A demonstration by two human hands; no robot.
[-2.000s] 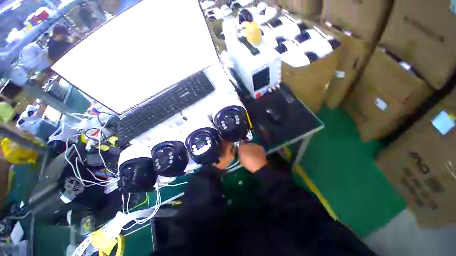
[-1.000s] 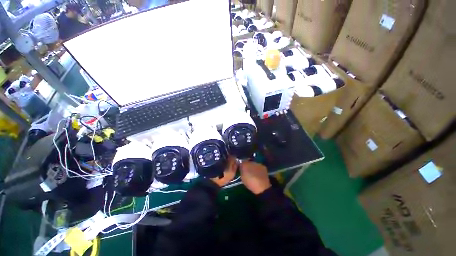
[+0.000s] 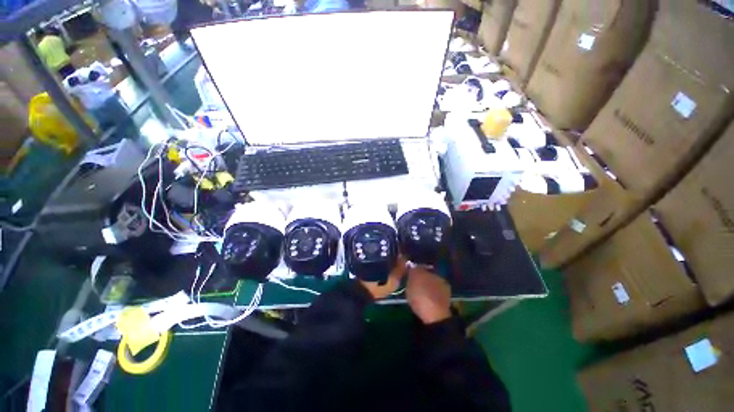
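Observation:
Four PTZ dome cameras stand in a row before the keyboard (image 3: 326, 163), white housings behind black ball heads. The rightmost camera (image 3: 424, 233) and the one beside it (image 3: 371, 251) are nearest my hands. My left hand (image 3: 385, 285) is at the bench edge, partly under the second camera from the right. My right hand (image 3: 428, 293) is close beside it, below the rightmost camera, with fingers bent. The fingertips meet near a small pale part; what they hold is too small and blurred to tell. Thin white cables (image 3: 294, 286) run along the bench edge.
A bright monitor (image 3: 326, 76) stands behind the keyboard. A pale box with a dark display (image 3: 481, 173) and a mouse (image 3: 481, 244) are on the right. Tangled cables, a black machine (image 3: 121, 211) and a yellow tape roll (image 3: 144, 354) are left. Brown cartons (image 3: 644, 269) stand right.
The view has turned and shifted, so the bench looks more level and more of its left side shows. Both hands stay close together at the bench edge under the right-hand cameras.

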